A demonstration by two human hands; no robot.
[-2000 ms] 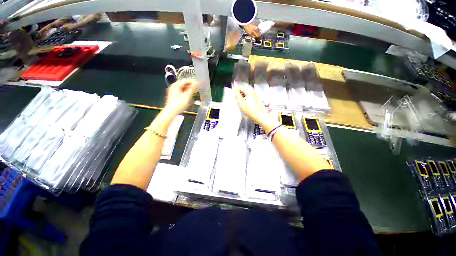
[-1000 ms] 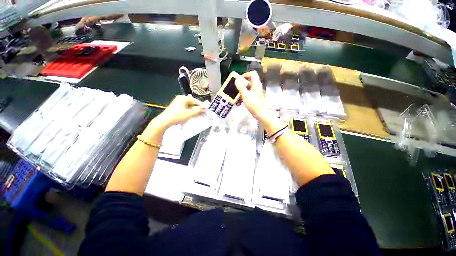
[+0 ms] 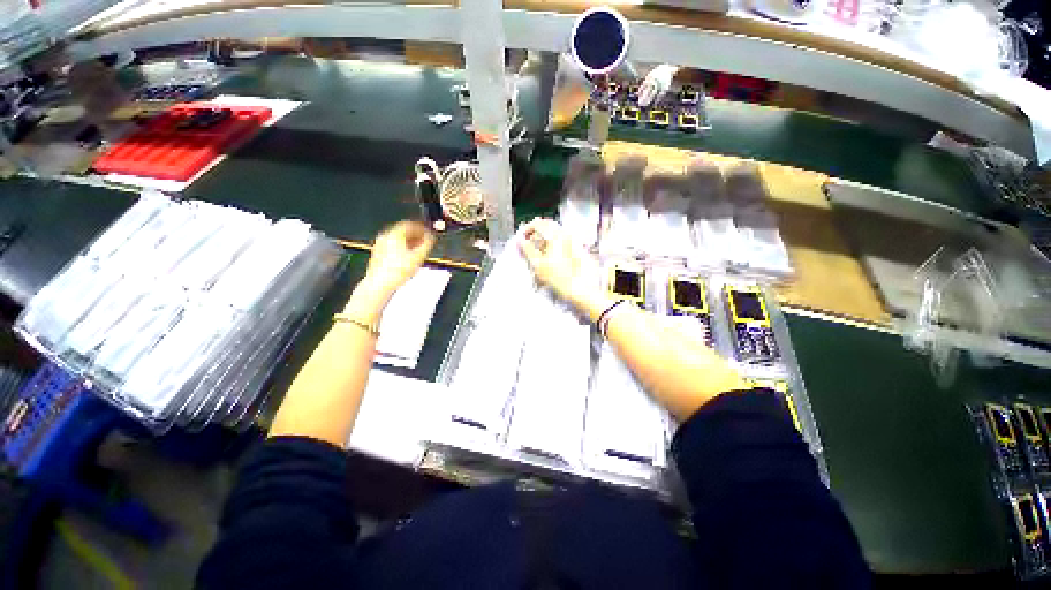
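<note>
The clear blister tray [image 3: 810,432] lies in front of me. White sleeved phones [image 3: 551,392] fill its left and front pockets. Bare yellow-framed keypad phones [image 3: 749,309] show in the back row and at the right. My right hand [image 3: 553,263] is over the tray's back left, its fingertips at the top end of a white sleeved phone [image 3: 504,286]; whether it grips it is unclear. My left hand [image 3: 401,254] is blurred, raised left of the tray with fingers curled, and nothing is clearly seen in it. White empty sleeves [image 3: 411,320] lie below it on the bench.
Stacked filled trays [image 3: 161,311] stand left. A small fan [image 3: 463,191] sits by the metal post [image 3: 489,127]. Clear-and-grey packs [image 3: 715,225] are behind the tray. Clear plastic pieces [image 3: 954,302] and bare-phone trays [image 3: 1020,473] are right. A red holder [image 3: 173,141] is far left.
The bare phone and sleeve held up between my hands are no longer there. A white sleeved shape lies at the tray's back left. My right hand has lowered, and my left hand has moved left.
</note>
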